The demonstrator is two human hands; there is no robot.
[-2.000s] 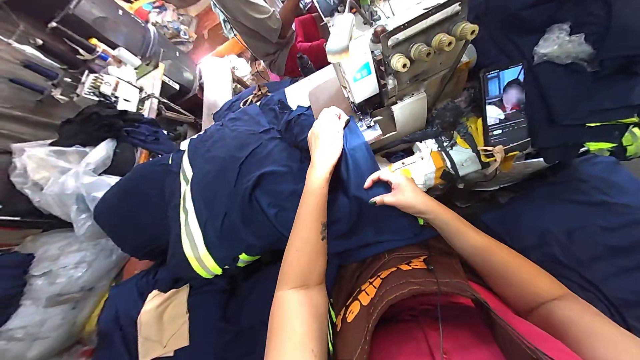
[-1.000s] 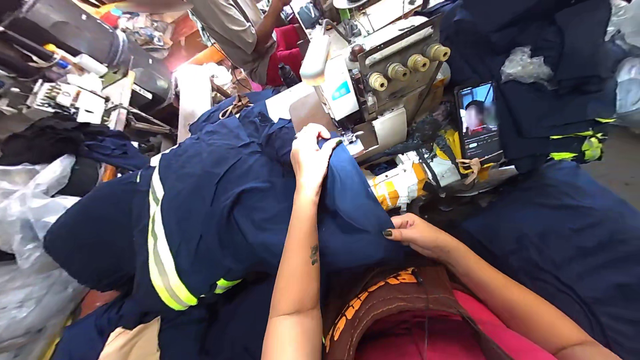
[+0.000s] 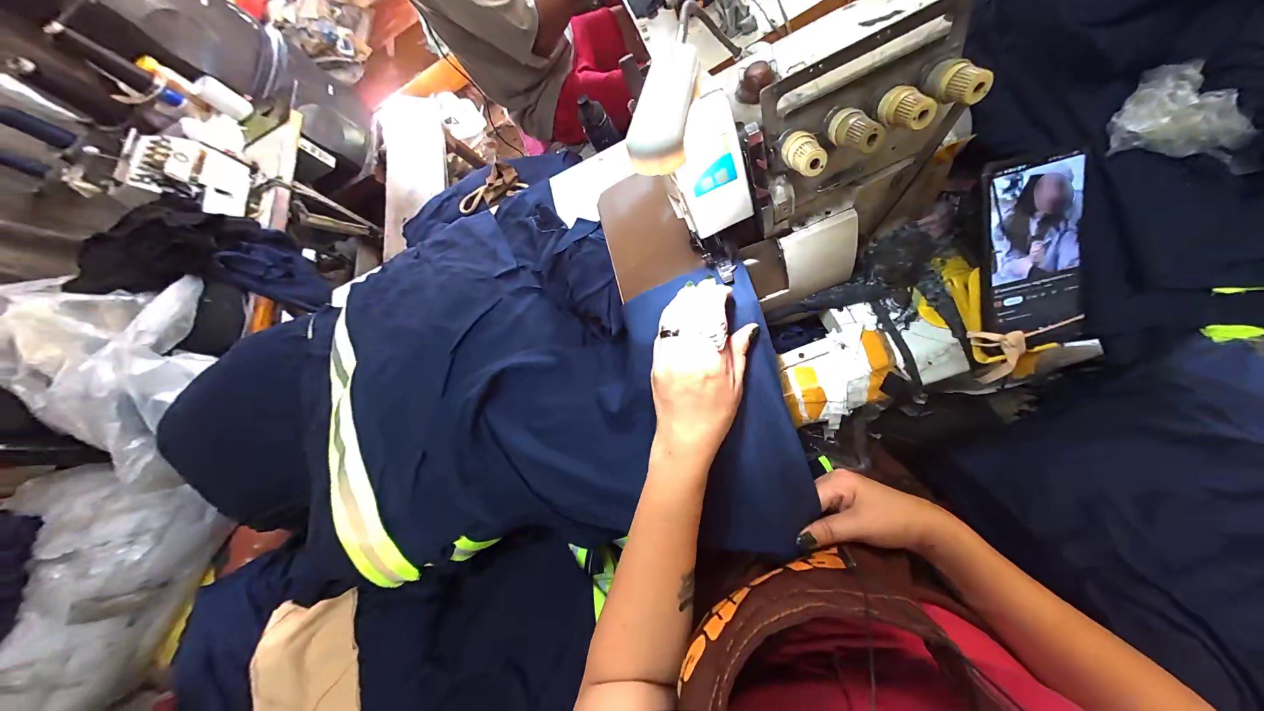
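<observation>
A navy blue garment [image 3: 513,395] with a reflective stripe [image 3: 351,464] is spread from the overlock-type sewing machine [image 3: 849,128] toward my lap. Its top edge lies under the machine's presser foot [image 3: 726,269]. My left hand [image 3: 696,375] rests on the fabric just below the foot, fingers pointing at the machine; whether it pinches the cloth cannot be told. At the lower right corner of the same panel, my right hand [image 3: 859,512] pinches the edge between thumb and fingers.
A phone [image 3: 1035,242] stands right of the machine, beside taped white parts [image 3: 849,365]. Clear plastic bags [image 3: 109,365] lie at the left. Another person [image 3: 504,49] is behind the machine. More navy cloth [image 3: 1116,474] lies at the right.
My right hand has moved from the panel's side down to its lower corner and now grips it. My left hand has shifted slightly down the fabric, away from the foot.
</observation>
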